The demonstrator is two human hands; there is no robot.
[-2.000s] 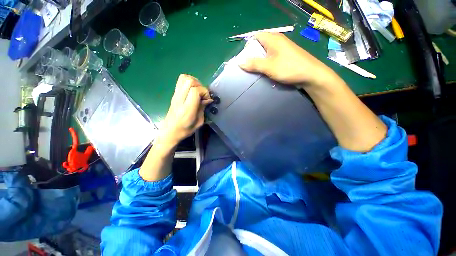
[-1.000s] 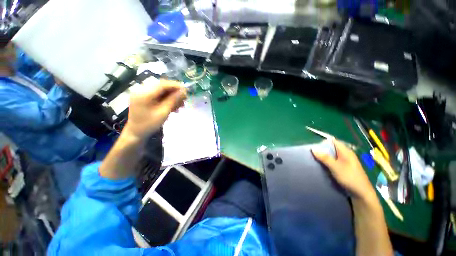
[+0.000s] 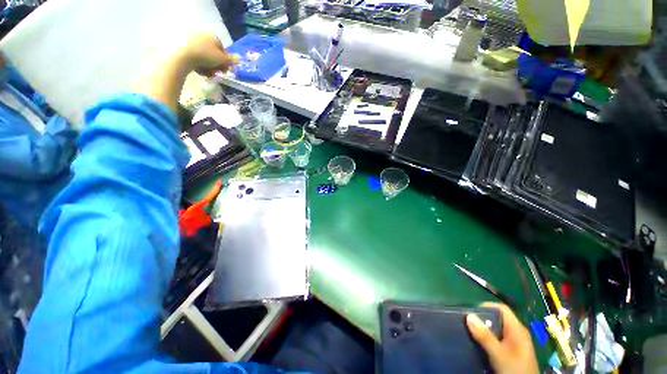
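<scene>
My right hand grips a dark grey tablet rear cover at the bottom of the view, thumb on its upper right face. Black camera rings show at its upper left corner, and its lower part is cut off. My left hand is stretched far forward to the upper left, fingertips at the near left side of a blue tray. The hand is small and blurred, so whether it holds anything cannot be told.
A bagged silver cover lies at the bench's left edge beside a red clamp. Clear cups stand behind. An open tablet and stacked black screens line the back. Tweezers and yellow-handled tools lie right.
My left hand has left the cover's camera corner and moved up and far forward to the blue tray. The cover in my right hand sits lower, as the view has turned and lifted.
</scene>
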